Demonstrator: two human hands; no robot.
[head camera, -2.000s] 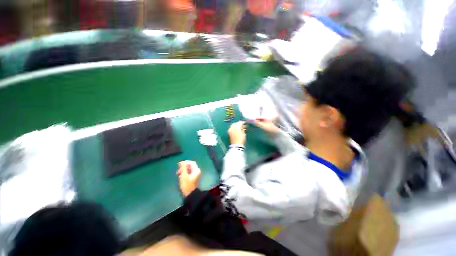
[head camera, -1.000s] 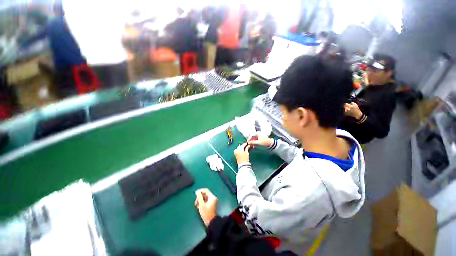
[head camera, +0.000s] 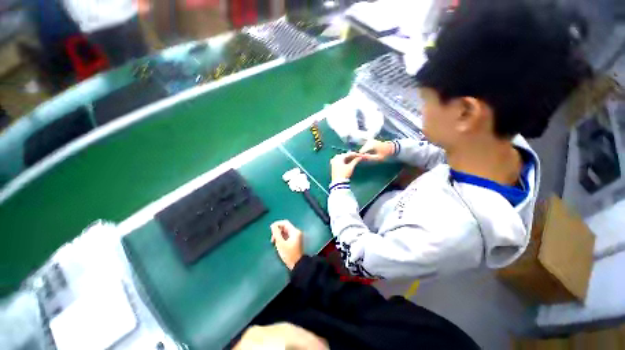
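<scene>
My right hand (head camera: 288, 243) is raised over the bench's front part, right of the foam tray, with its fingers curled towards the thumb. Whether it holds something small cannot be seen. A blurred skin-coloured shape is cut off by the bottom edge; it may be my left hand, but its fingers do not show. The black foam tray (head camera: 212, 214) lies flat on the green mat, with small black units in rows. Neither hand touches it. The black-handled tool with a white lumpy head (head camera: 297, 180) lies right of the tray.
A clear blister tray with a white sheet (head camera: 94, 321) is at lower left. A neighbour in grey (head camera: 438, 212) works close at right, near small yellow-and-black parts (head camera: 316, 136) and a clear bag (head camera: 354, 119). A raised green conveyor (head camera: 171, 137) runs behind. A cardboard box (head camera: 565, 249) stands at right.
The view has swung and shifted; the neighbour looks larger and more of the lower-left tray shows. My right hand stays raised beside the foam tray. The skin-coloured shape shows again at the bottom edge.
</scene>
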